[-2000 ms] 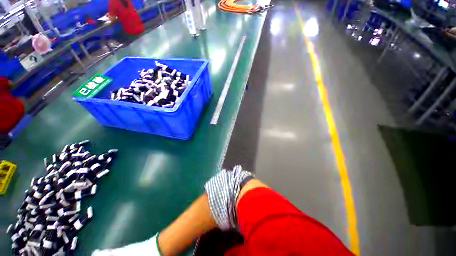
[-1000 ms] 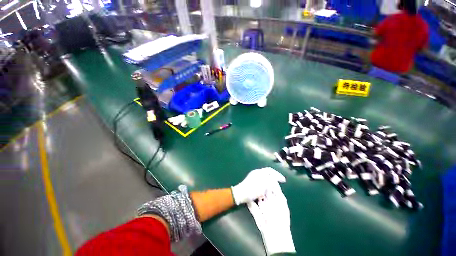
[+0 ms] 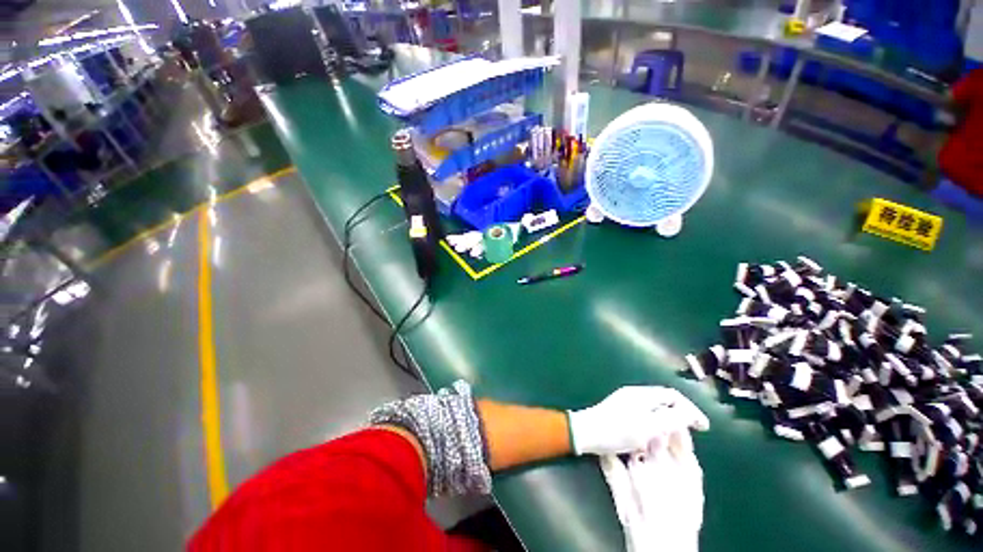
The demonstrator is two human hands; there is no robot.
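Observation:
My left hand [image 3: 636,421], in a white glove, lies across the fingers of my right hand [image 3: 666,496], also white-gloved and cut off by the bottom edge. The two hands touch above the green bench near its front edge. Small dark spots show between them, but I cannot tell whether anything is held. The left fingers are bent; the right fingers are partly covered. A loose pile of black wire harnesses with white ends [image 3: 852,377] lies to the right of my hands, not touching them.
A yellow sign [image 3: 902,223] stands behind the pile. A desk fan [image 3: 649,167], a pen [image 3: 551,274], a green tape roll [image 3: 498,244], blue bins [image 3: 501,196] and a black corded device [image 3: 419,210] are on the bench. A person's red sleeve shows at the right edge.
The view first swung left from the blue tote to the pile and fan, then slightly further left. Both hands are now in view and stay together as they were one second ago.

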